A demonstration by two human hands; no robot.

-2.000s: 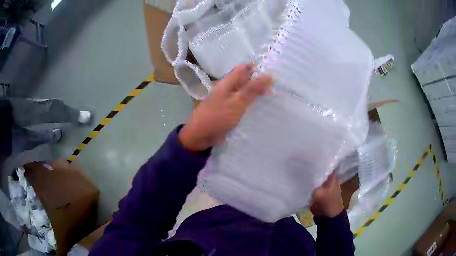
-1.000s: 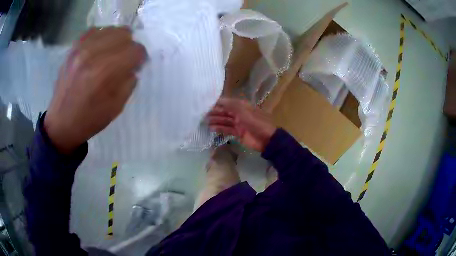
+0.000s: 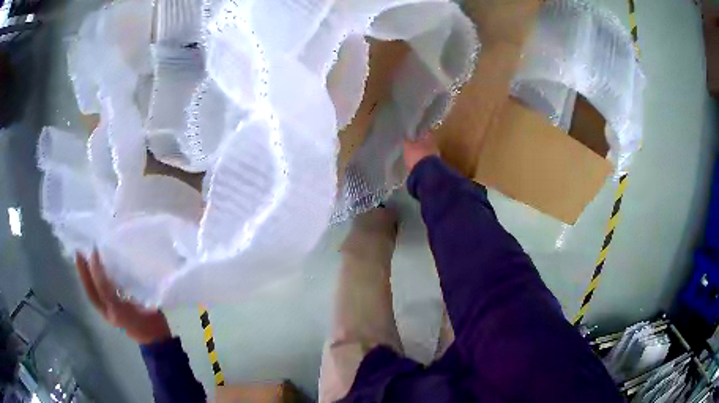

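A large looped mass of clear-white air column cushioning [image 3: 303,157] fills the left and middle, lying over a brown carton [image 3: 378,86] that shows through gaps. My left hand [image 3: 122,307] is at the lower left edge of the cushioning, palm against it, its fingertips partly behind the film; whether it grips is unclear. My right hand [image 3: 422,149] is at the lower right part of the cushioning, near the carton; its fingers are hidden behind film. Another open carton [image 3: 544,165] stands at the right with ribbed cushioning [image 3: 587,47] arching out over its rim.
Yellow-black floor tape [image 3: 605,252] runs down the right, and another strip [image 3: 209,346] lies at lower left. A rack with white items [image 3: 642,354] is at lower right, blue bins [image 3: 704,283] at the right edge. A brown carton edge [image 3: 252,392] shows at the bottom.
The cushioning has spread into open loops at the left. My left hand has moved from above the film down to its lower edge. My right hand has moved right and slightly up.
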